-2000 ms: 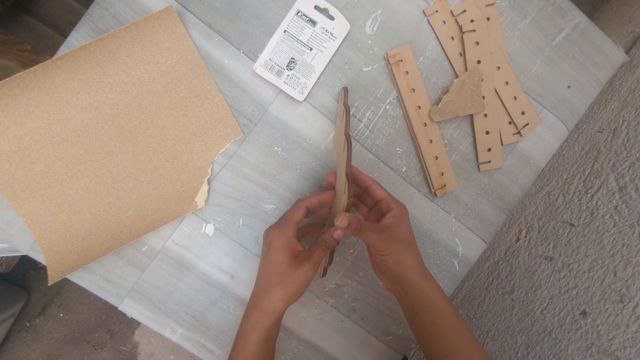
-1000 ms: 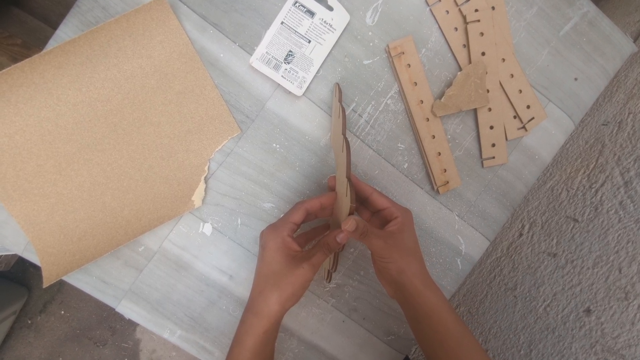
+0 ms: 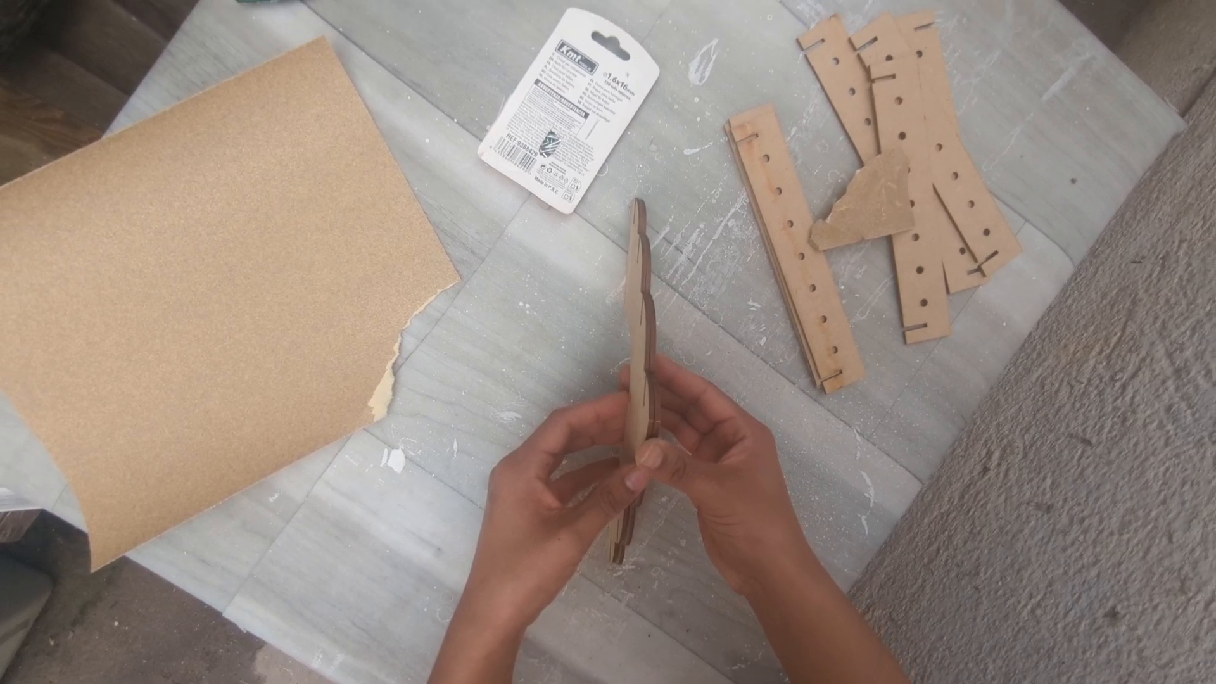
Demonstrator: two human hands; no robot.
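Thin wooden pieces with wavy edges [image 3: 641,332] stand edge-on, pressed together in a stack, near the middle of the view. My left hand [image 3: 560,484] grips the stack from the left, thumb on its near edge. From the right, my right hand [image 3: 727,465] holds the same stack, its thumb tip beside the left one. The fingers behind the wood are partly hidden. To the right lies a pile of narrow wooden strips with holes and end slots [image 3: 793,247]. A torn piece of sandpaper [image 3: 866,204] rests against more perforated strips [image 3: 912,218].
A large sandpaper sheet [image 3: 218,285] with a torn corner covers the table's left part. A white blister card [image 3: 570,109] bearing print lies beyond my hands. The tiled-pattern tabletop [image 3: 418,560] carries white paint marks. A rough grey wall [image 3: 1073,456] runs along the right side.
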